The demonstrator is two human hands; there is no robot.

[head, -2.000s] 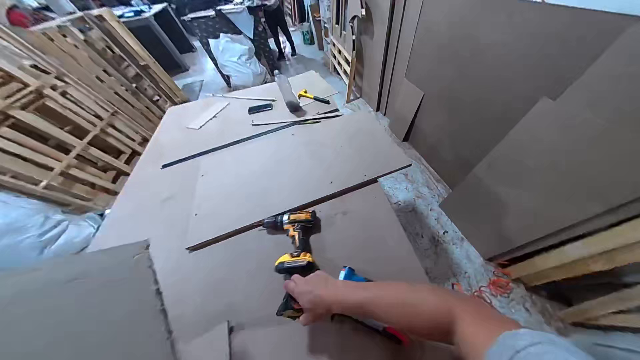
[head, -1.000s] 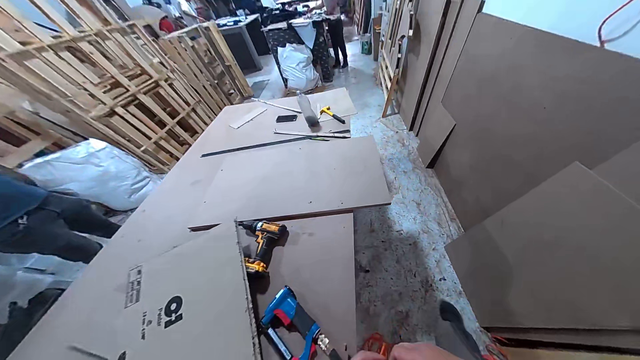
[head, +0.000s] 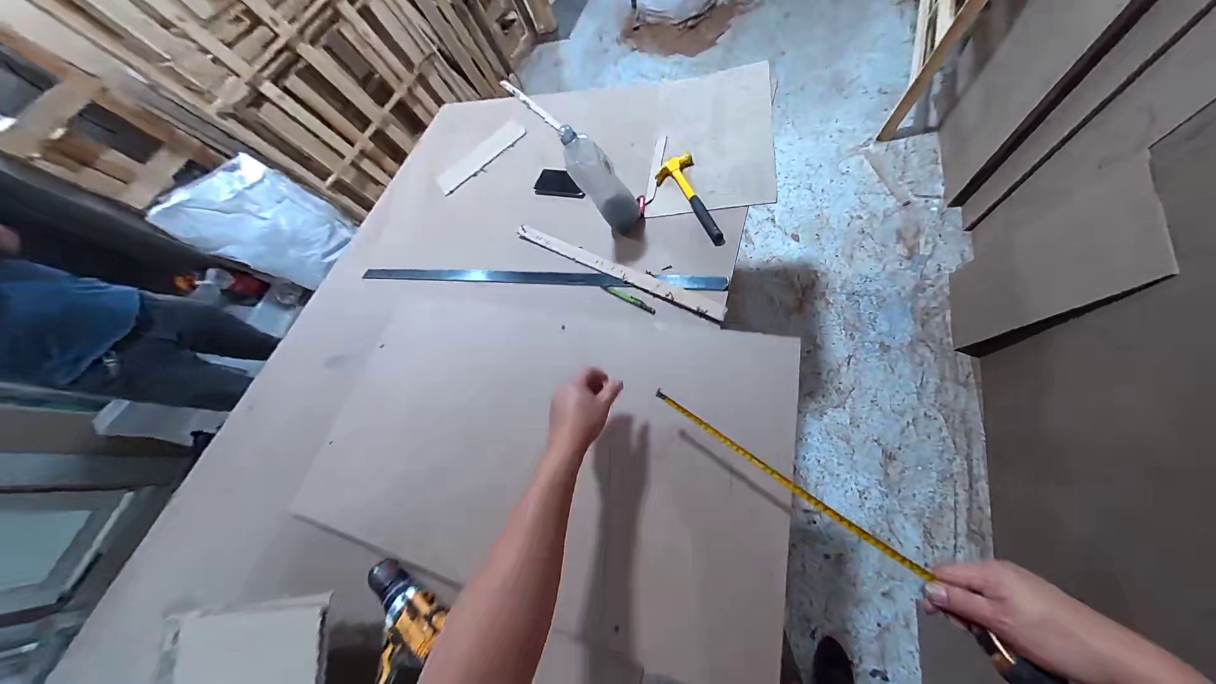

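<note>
My right hand (head: 988,603) is closed on a tape measure, mostly hidden at the lower right; its yellow blade (head: 788,484) runs out over a brown board (head: 456,408) on the table. My left hand (head: 581,408) is above the board, fingers curled, left of the blade's hooked end and apart from it. Whether it holds something small is unclear. A metal straightedge (head: 475,276) lies beyond, with a wooden strip (head: 617,271) across it and a green pen (head: 629,301) beside it. The yellow-black cordless drill (head: 413,617) lies near my left forearm.
Farther along the table are a plastic bottle (head: 598,176), a black phone-like object (head: 558,183) and a yellow claw hammer (head: 692,195). A person (head: 142,323) stands at the left, near wooden pallets (head: 342,85). Large boards (head: 1073,247) lean at the right, beyond the floor strip.
The right hand, on the drill two seconds ago, now holds the tape measure with its blade drawn out. My left hand has come into view. The view has moved toward the table's far end.
</note>
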